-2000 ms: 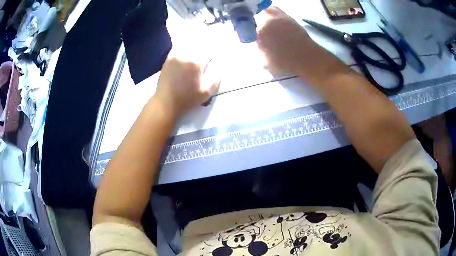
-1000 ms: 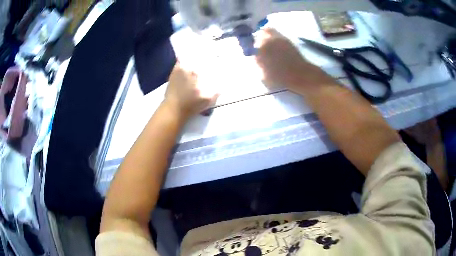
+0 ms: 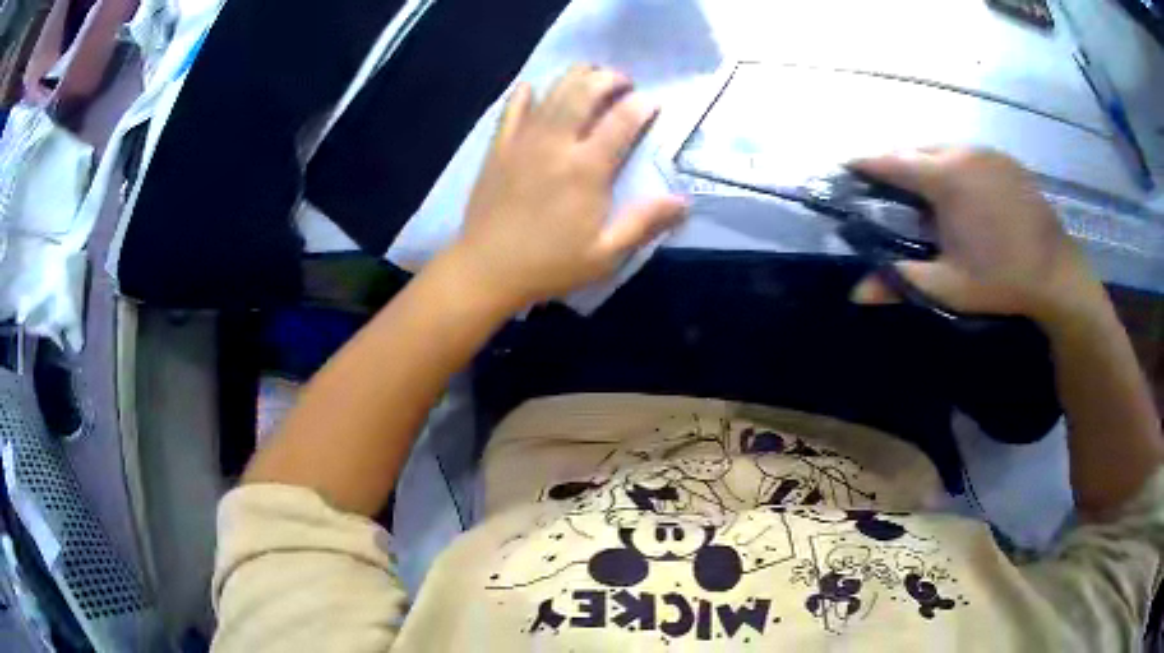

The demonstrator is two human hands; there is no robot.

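Note:
My right hand (image 3: 989, 236) is closed around the looped handles of the black scissors (image 3: 832, 204) at the table's front edge. The blades point left, towards my left hand. My left hand (image 3: 555, 185) lies spread, palm down, on a white fabric panel (image 3: 645, 58), with thumb and fingers apart. The panel's lower corner hangs just over the table edge below the hand. A black fabric panel (image 3: 428, 121) lies beside the white one on the left. The needle area is out of view.
More black fabric (image 3: 243, 140) hangs over the table's left part. White scraps (image 3: 45, 217) and a pink holder (image 3: 79, 45) are at the far left. Blue snips (image 3: 1113, 115) lie at the upper right, near a phone edge (image 3: 1021, 10). A measuring scale (image 3: 1123, 232) runs along the front edge.
My right hand has left the needle area and taken hold of the scissors. My left hand has opened out flat on white fabric nearer the front edge. The view has shifted, and the machine head has left it.

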